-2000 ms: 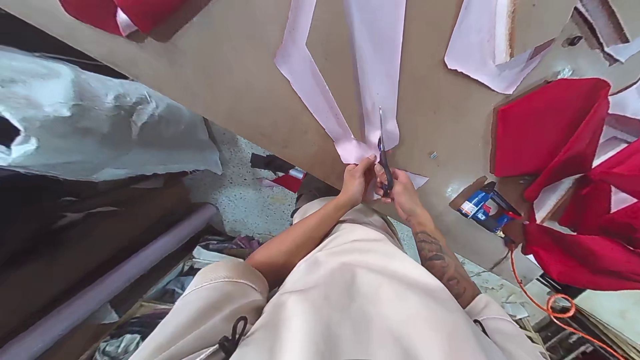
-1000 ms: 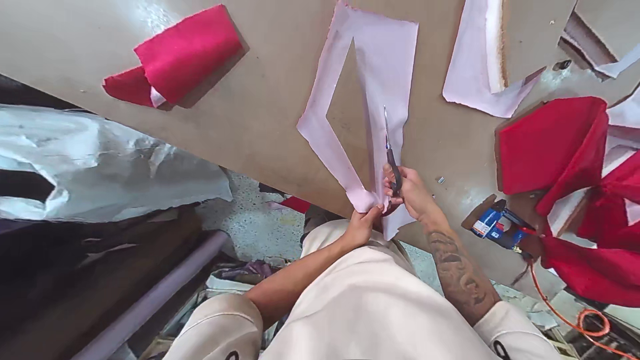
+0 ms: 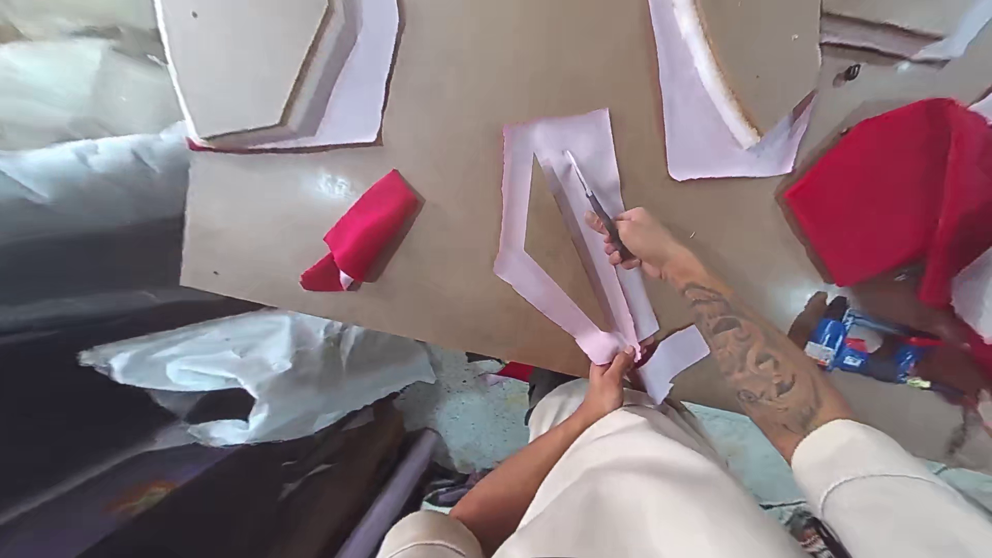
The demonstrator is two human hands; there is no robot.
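A pale pink fabric piece [image 3: 515, 201] with a long pointed opening lies on the brown tabletop. At its near, gathered end my left hand [image 3: 608, 384] pinches the cloth by the table's front edge. My right hand [image 3: 639, 244] holds scissors [image 3: 601, 209] with dark handles over the right strip of the fabric, blades pointing up and left; they look nearly closed. A small pale scrap [image 3: 674, 356] lies right of my left hand, its lower edge near my clothing.
Folded red fabric [image 3: 368, 229] lies left, more red fabric [image 3: 876, 194] right. A blue tool [image 3: 852, 341] rests near the right front edge. Board pieces on pale fabric [image 3: 360, 85] [image 3: 690, 147] lie at the back. Crumpled white sheeting [image 3: 279, 372] and a roll [image 3: 395, 496] are left of my legs.
My right hand with the scissors has moved forward along the fabric, away from my left hand, which still holds the near end. The small pale scrap now shows separately beside it.
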